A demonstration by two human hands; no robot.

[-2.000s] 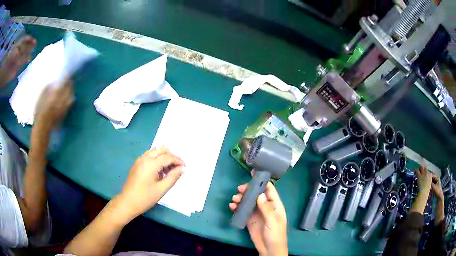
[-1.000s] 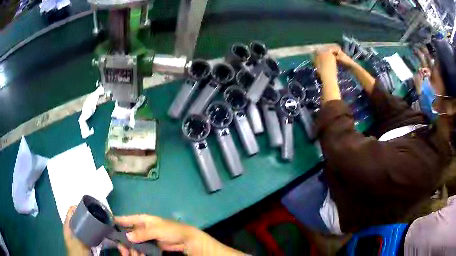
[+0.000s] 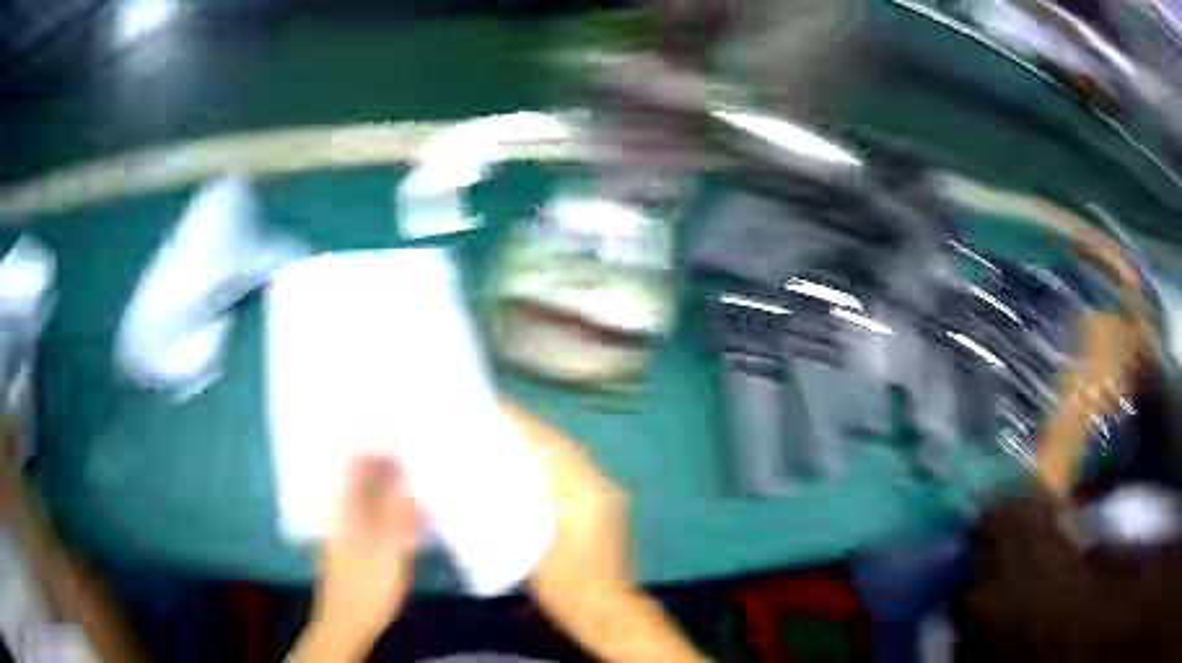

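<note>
The frame is strongly blurred. My right hand is around the right side of a white sleeve at the front edge of the bench. The grey handheld unit is not visible in either hand; whether it is inside the sleeve cannot be told. My left hand is at the lower part of the white sleeve stack, left of the held sleeve. Its fingers are too blurred to show a grip. A crumpled white sleeve lies left of the stack.
The press base stands behind my right hand, under the blurred press. A curved white strip lies behind it. Grey units cluster on the right. Another person's arm reaches in at far right, another at far left.
The view has swung back left. The grey unit, held in my hands a second ago, no longer shows. My right hand is now at a white sleeve and my left hand at the stack.
</note>
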